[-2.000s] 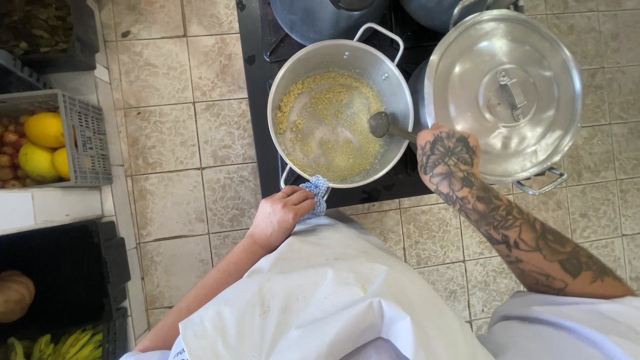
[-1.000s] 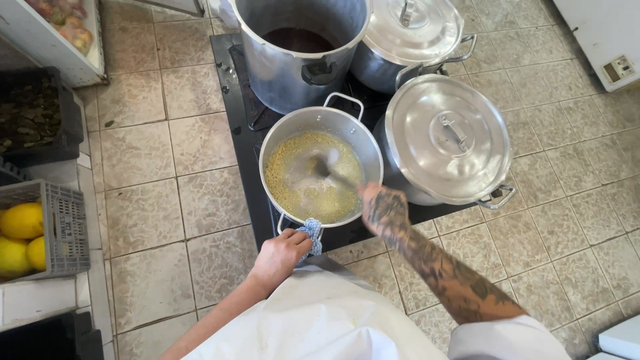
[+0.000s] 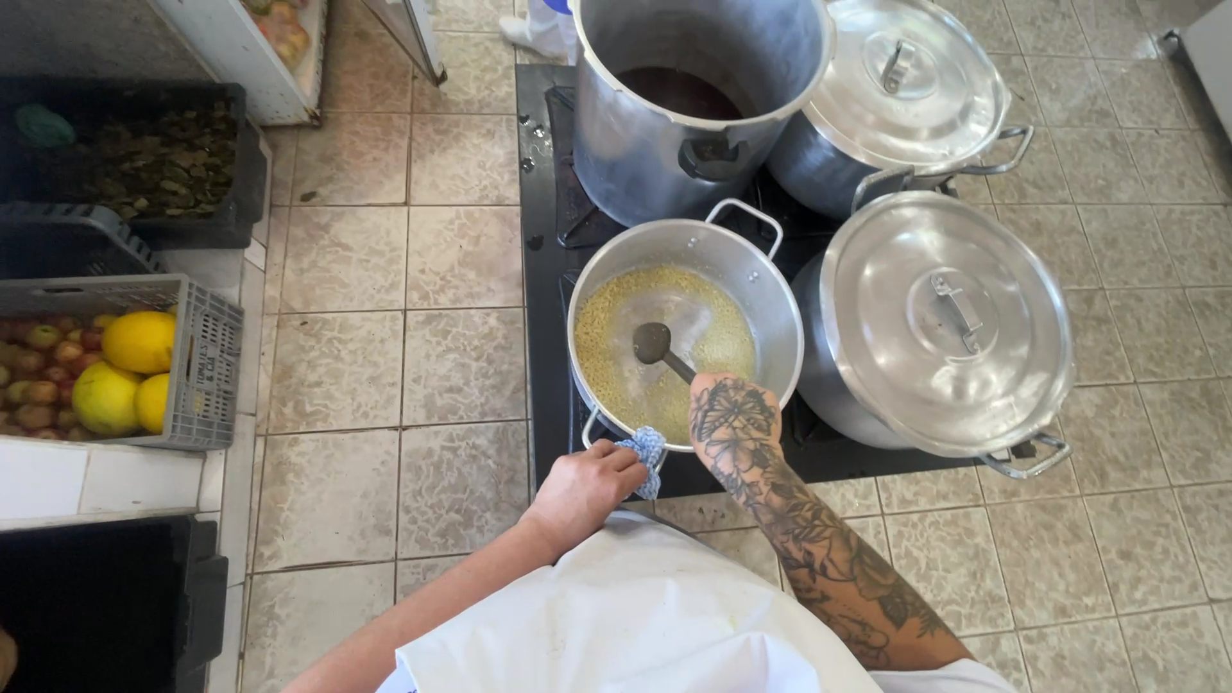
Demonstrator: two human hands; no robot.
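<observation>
An uncovered aluminium pot (image 3: 782, 332) stands on the black stove (image 3: 551, 423), with yellowish, finely chopped food (image 3: 602, 337) in bubbling liquid inside. My right hand (image 3: 733, 423) is closed round the handle of a dark spoon (image 3: 652, 343), whose bowl is over the middle of the pot; whether it touches the food cannot be told. My left hand (image 3: 589, 486) grips a blue and white crocheted cloth (image 3: 645, 457) at the pot's near handle, which the cloth partly hides.
A tall open pot (image 3: 626, 144) with dark contents stands behind. Two lidded pots (image 3: 895, 289), (image 3: 924, 77) are at the right and back right. At left are a grey crate (image 3: 207, 375) of fruit and a black bin (image 3: 241, 192) of leaves. Someone's white shoe (image 3: 525, 37) shows beyond the stove.
The spoon has moved about within the pot, its bowl now left of where it was two seconds ago. My left hand stays with the cloth at the near handle. The view has shifted.
</observation>
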